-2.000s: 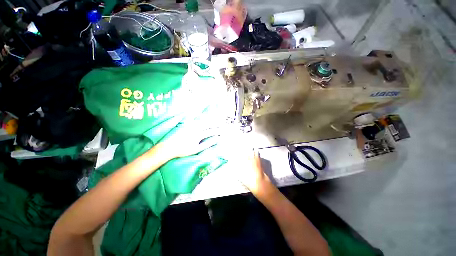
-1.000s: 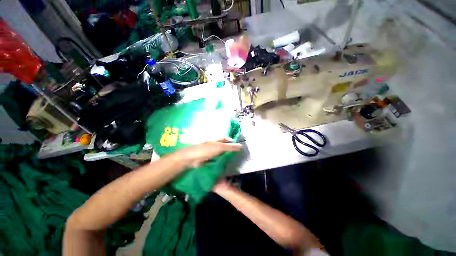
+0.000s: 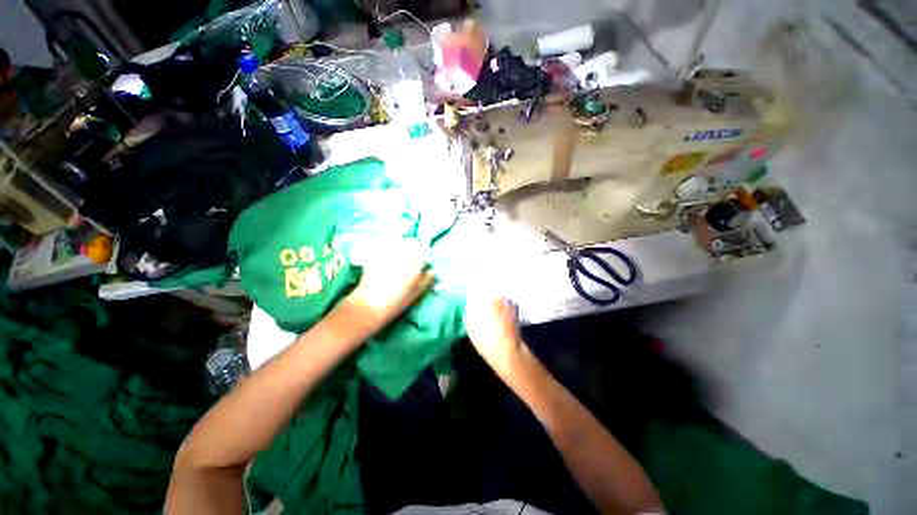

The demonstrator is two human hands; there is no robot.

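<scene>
A bright green garment (image 3: 302, 226) with yellow lettering lies on the white table left of the needle, its front part hanging over the table edge. My left hand (image 3: 394, 282) lies on the garment with its fingers in the cloth, partly washed out by lamp glare. My right hand (image 3: 493, 324) is at the garment's right edge near the table's front edge, fingers bent around the cloth. The presser foot and needle (image 3: 481, 201) are just beyond my hands, with glare around them. The cream sewing machine (image 3: 603, 151) stands to the right.
Black-handled scissors (image 3: 600, 274) lie before the machine. A parts tray (image 3: 739, 226) is at the right end. Behind are a clear bottle (image 3: 402, 86), a basin (image 3: 332, 93), a dark bottle (image 3: 287, 121) and thread cones (image 3: 565, 40). Black cloth (image 3: 186, 191) and a green heap (image 3: 90, 392) are left.
My right hand has come up from below the cloth to its right edge. My left hand has shifted left onto the garment. The garment is spread flatter. The head view has also shifted.
</scene>
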